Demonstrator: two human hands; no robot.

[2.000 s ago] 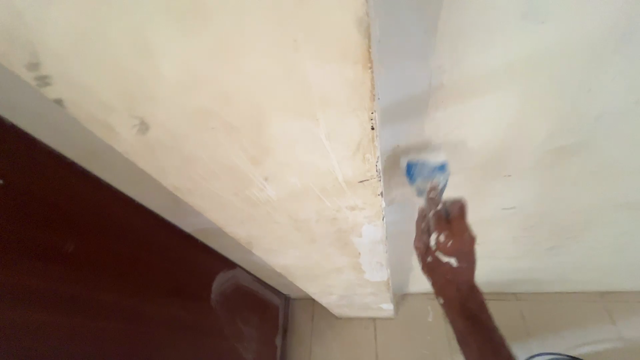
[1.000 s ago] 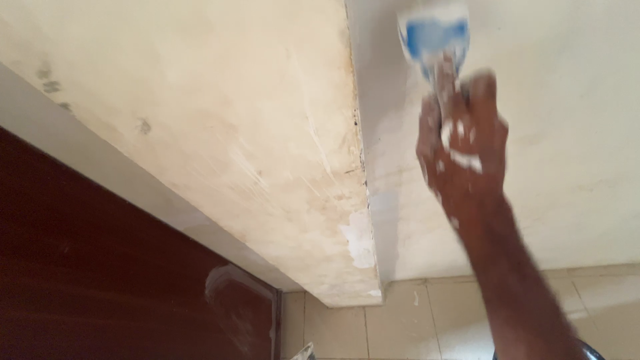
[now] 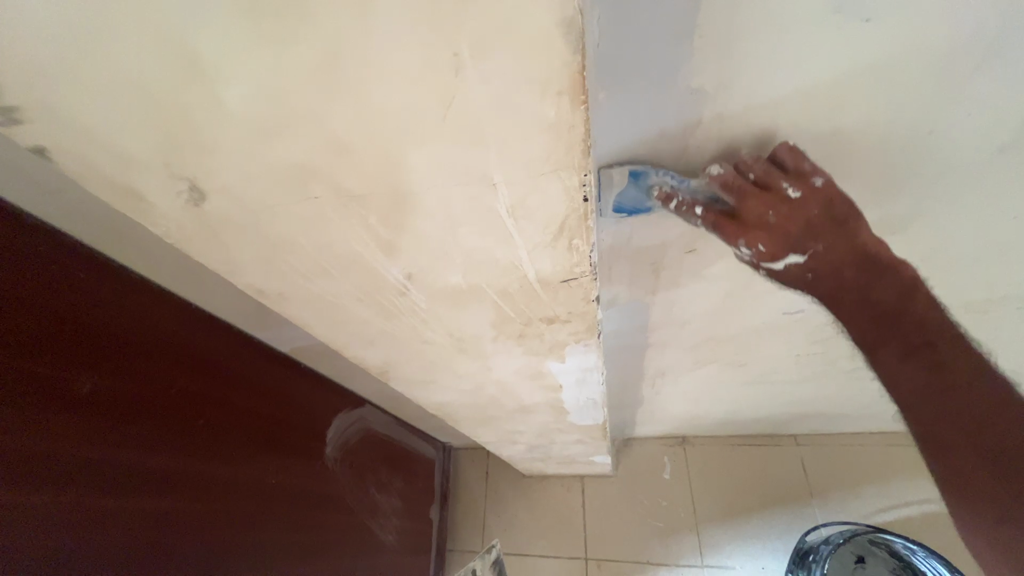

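Observation:
My right hand (image 3: 788,212), spotted with white filler, grips a putty knife (image 3: 632,190) with a blue and whitish blade. The blade lies against the wall (image 3: 800,352) just right of the projecting wall's corner edge, its tip beside the inside of that edge. Along the corner (image 3: 592,240) the surface is chipped and brownish. A white filler patch (image 3: 582,384) shows low on the cream wall face (image 3: 384,200), which also bears pale scratches. My left hand is not in view.
A dark red-brown door (image 3: 200,400) with a whitish smear stands at the left. Beige floor tiles (image 3: 640,504) lie below. A black, shiny container (image 3: 872,552) sits at the lower right, and a filler-smeared flat blade (image 3: 486,560) pokes in at the bottom edge.
My right hand has come down from higher on the wall, and the putty knife has turned from pointing up to pointing left at the corner. The flat blade at the bottom was out of view at first.

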